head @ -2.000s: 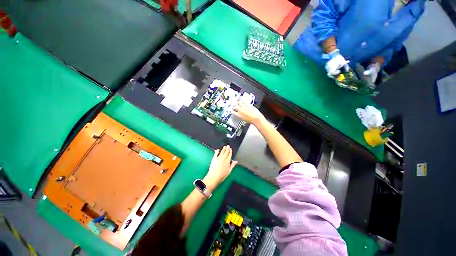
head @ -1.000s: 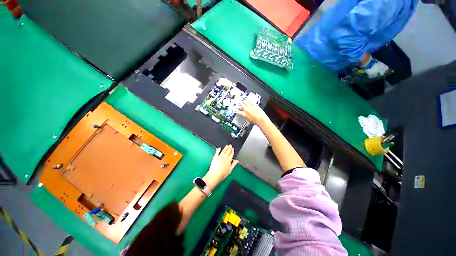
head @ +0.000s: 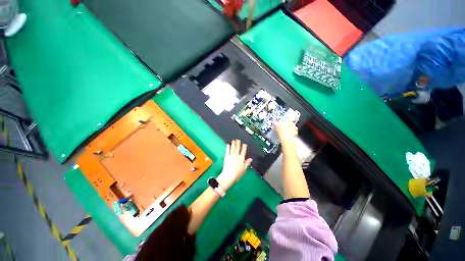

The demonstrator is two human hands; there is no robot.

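A circuit board [head: 260,115] with white, blue and green parts sits in the right part of the black board carrier [head: 216,125]. The carrier's left cut-out holds no board. My right hand [head: 287,128] touches the board's right end; its fingertips are blurred, so I cannot tell whether they grip anything. My left hand [head: 236,161] is open, fingers spread, at the carrier's near edge and the green mat. It holds nothing.
An orange fixture [head: 148,158] lies left of my left hand. A yellow-and-dark board [head: 249,245] is below, between my arms. Another board [head: 320,67] lies on the far bench, with a yellow cup [head: 418,187] further right. A person in blue [head: 408,58] stands beyond.
The view has turned, so the bench appears further right. My right hand has moved across the board towards its right end. My left hand stays near the carrier edge. The person in blue has turned away.
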